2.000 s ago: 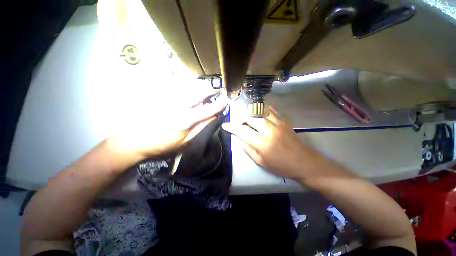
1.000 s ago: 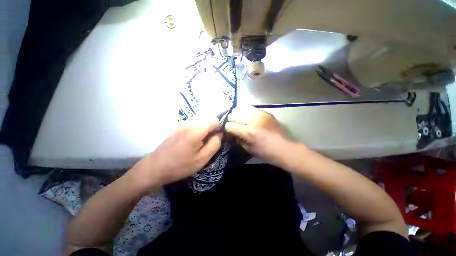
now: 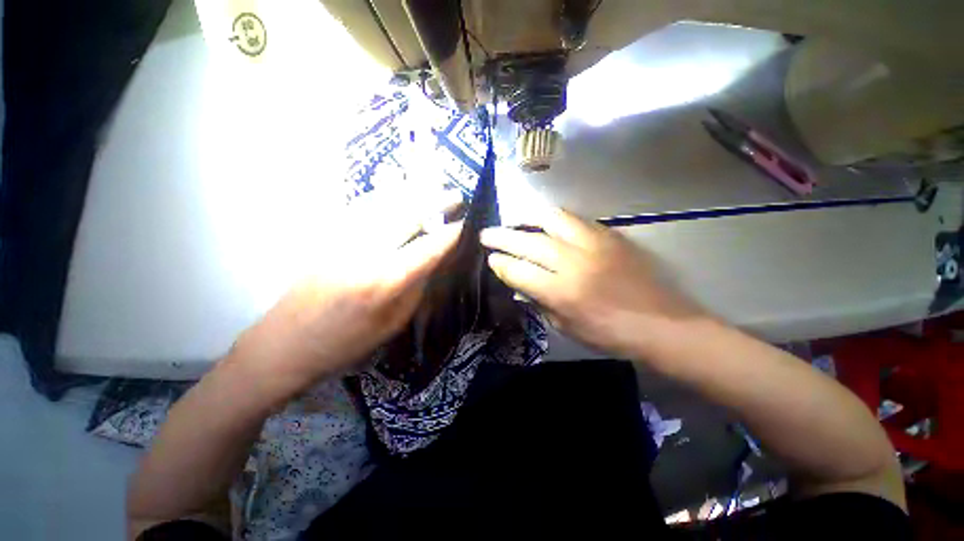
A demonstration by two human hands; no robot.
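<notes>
The printed fabric piece point(image 3: 423, 399) runs from the needle area down over the table's front edge, washed out under the lamp near the machine. A black fabric piece point(image 3: 449, 317) lies along it, with a narrow dark edge leading up to the presser foot point(image 3: 481, 111). My left hand point(image 3: 386, 277) holds the black cloth from the left, its fingertips washed out by glare. My right hand point(image 3: 566, 264) is at the cloth's right edge, fingertips close to my left hand's; whether it grips the cloth cannot be told.
The cream sewing machine head point(image 3: 677, 26) spans the top. A ribbed knob point(image 3: 538, 149) is right of the needle. Pink-handled snips point(image 3: 763, 154) lie on the bed. Black cloth point(image 3: 48, 201) hangs at far left, pale printed fabric point(image 3: 307, 449) below the edge. A red crate point(image 3: 909, 386) is lower right.
My hands have moved from pinching the fabric edge near the table front to lying along the black cloth, my left hand flatter. The view has shifted slightly.
</notes>
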